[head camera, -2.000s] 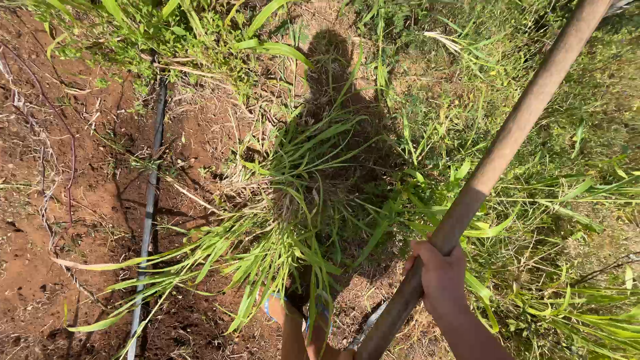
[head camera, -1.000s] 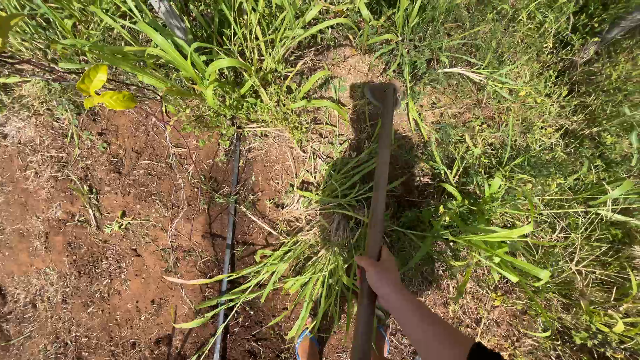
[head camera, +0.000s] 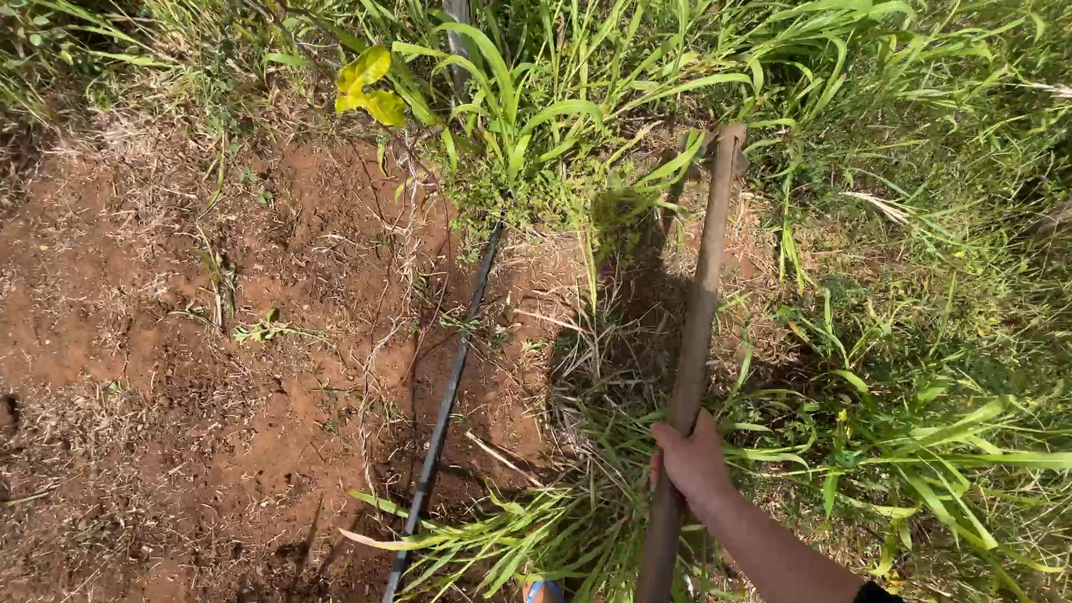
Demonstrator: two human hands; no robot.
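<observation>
My right hand (head camera: 693, 456) is closed around the long wooden handle of a hoe (head camera: 708, 276), low in the view. The handle runs up from the bottom edge to the tool's head (head camera: 727, 151), which lies among the grass at the upper right of centre; its blade is mostly hidden. Below and left of my right hand is a heap of long green grass (head camera: 536, 532) with dry stems. My left hand is out of the frame. A foot in a blue-strapped sandal (head camera: 543, 591) shows at the bottom edge.
A black irrigation hose (head camera: 448, 398) crosses the reddish soil (head camera: 276, 402) left of the handle. Thin dry vines (head camera: 368, 394) lie beside it. A grey post (head camera: 457, 50) stands at the top among tall grass (head camera: 511, 126). Dense weeds (head camera: 946, 335) cover the right side.
The hoe's handle has swung from a slant toward the upper right to nearly upright in view, and its head has come into sight. My right hand keeps its hold. The view has shifted forward.
</observation>
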